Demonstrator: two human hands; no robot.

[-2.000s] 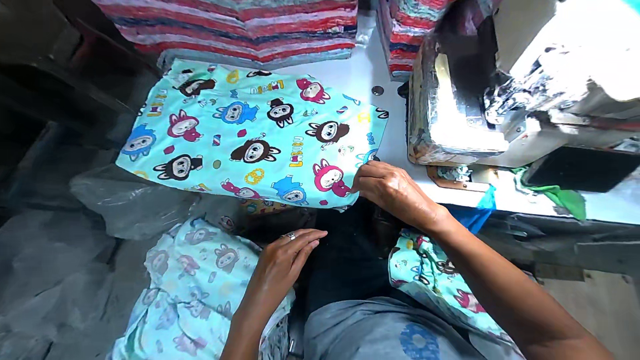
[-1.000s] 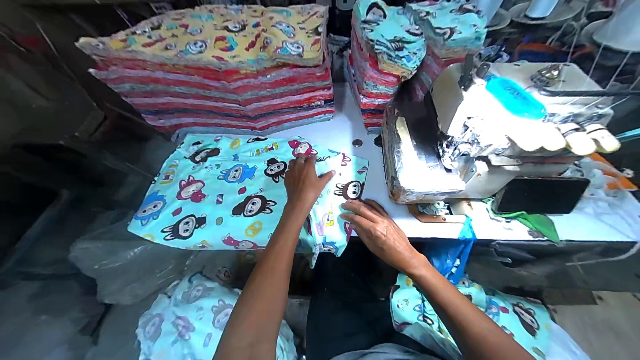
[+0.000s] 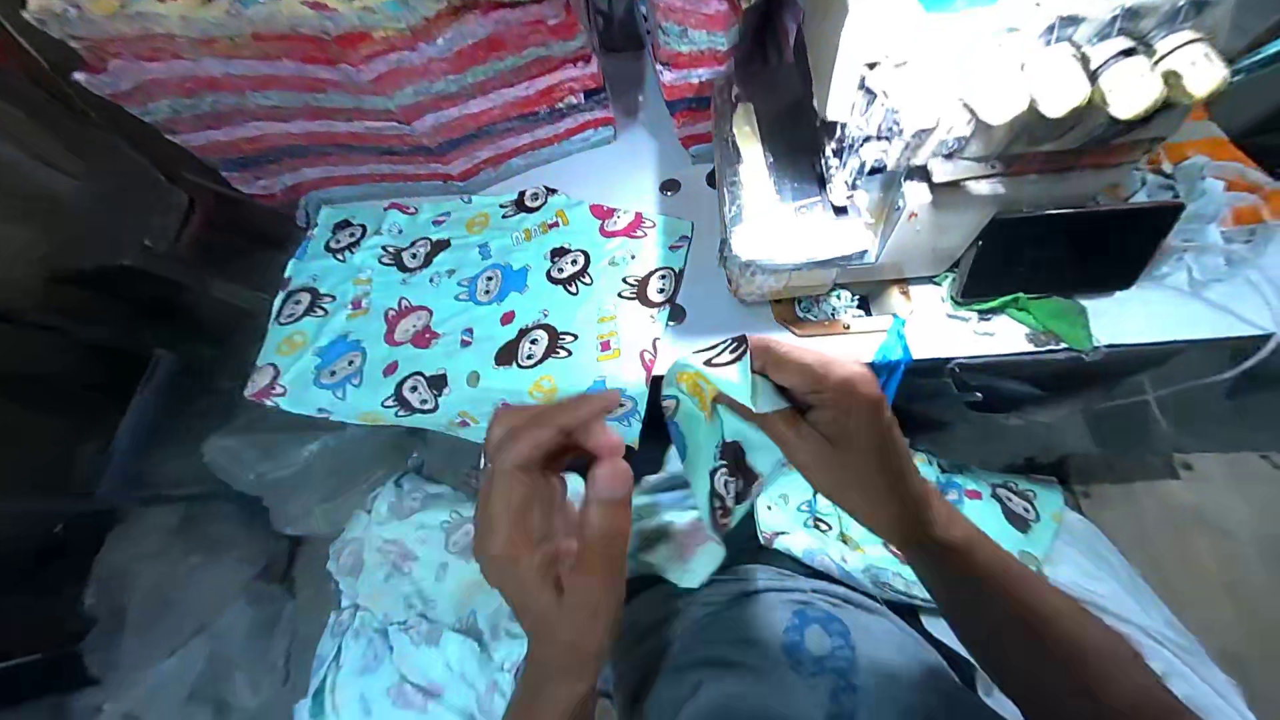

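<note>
My right hand pinches the top of a mint-green printed fabric piece, which hangs down over my lap. Left of it my left hand is raised, blurred, fingers curled with thumb near the index finger; I cannot tell whether it holds anything. Beyond my left hand, a larger mint-green panel with printed cartoon rabbit-eared figures lies spread on the white table, its near edge over the table's edge. More printed fabric is heaped at lower left, and another printed piece lies at my right side.
A tall stack of folded fabric stands at the back left, a narrower stack beside it. On the right of the white table are a sewing machine, a dark phone-like slab and a green cloth scrap.
Both hands have moved off the spread panel toward me. My right hand now holds up a printed piece. The view has shifted closer to the table's front.
</note>
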